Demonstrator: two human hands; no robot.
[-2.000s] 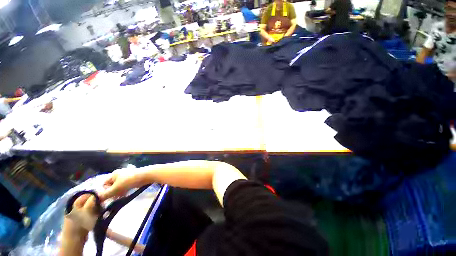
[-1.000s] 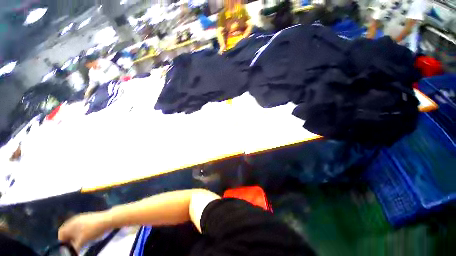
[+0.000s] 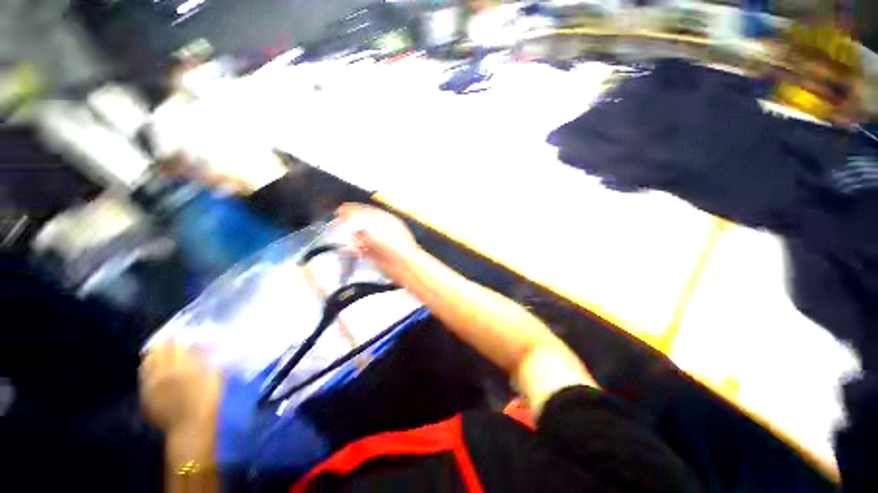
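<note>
A clear plastic bag [image 3: 241, 298] stretches between my two hands, its film shiny and partly blurred. My left hand [image 3: 180, 390] grips its edge at the lower left, with a gold bracelet at the wrist. My right hand [image 3: 375, 234] pinches the bag farther up, close to the table edge. A black hanger [image 3: 339, 306] with a curved hook lies between my hands, seen behind or through the film; which one is unclear. Dark cloth [image 3: 409, 371] is below the hanger, in front of my body.
A long white table [image 3: 462, 183] with a yellow edge runs diagonally ahead. A dark garment pile [image 3: 712, 144] covers its right part. A person in yellow [image 3: 818, 72] is at the far side, upper right. Blurred shapes and blue material stand to the left.
The view has swung left. My left hand has come back into view and now holds the bag edge apart from my right hand. The bag is spread, and the hanger hook is no longer in my hands.
</note>
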